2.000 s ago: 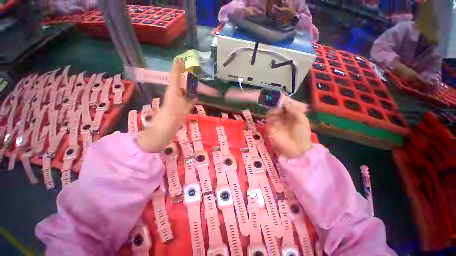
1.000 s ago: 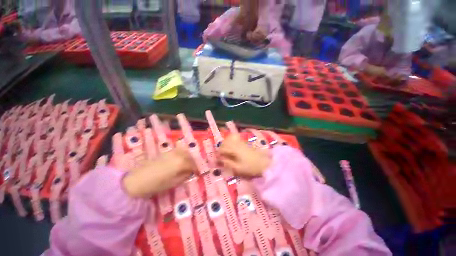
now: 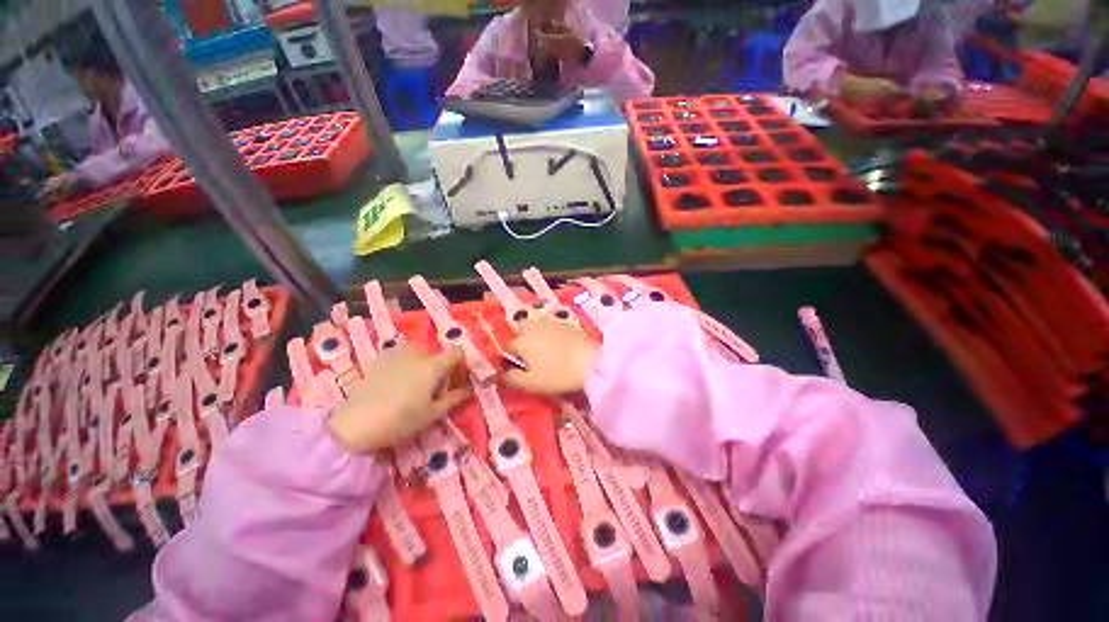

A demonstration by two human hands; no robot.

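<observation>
Pale pink smartwatches lie face down in overlapping rows on the red tray (image 3: 426,592), their round dark rear sensors up. My left hand (image 3: 401,395) is low over the tray's middle, its fingertips beside the strap of a watch (image 3: 454,333); whether they grip it is hidden. My right hand (image 3: 550,356) is just to the right, thumb and fingers together at a thin pink strap (image 3: 493,334). Further watches, such as one watch (image 3: 508,448) and another (image 3: 521,565), lie nearer my lap. Pink sleeves cover both forearms.
A second tray loaded with watches (image 3: 122,401) is at left. Behind are a metal upright (image 3: 231,182), yellow label (image 3: 384,220), white box (image 3: 529,176) and red compartment tray (image 3: 742,164). Tilted red trays (image 3: 973,292) and a slim stick (image 3: 820,340) are at right. People in pink work opposite.
Two seconds ago both hands held watches raised above the tray; both came down among the straps and are now close together at its middle. The view has shifted.
</observation>
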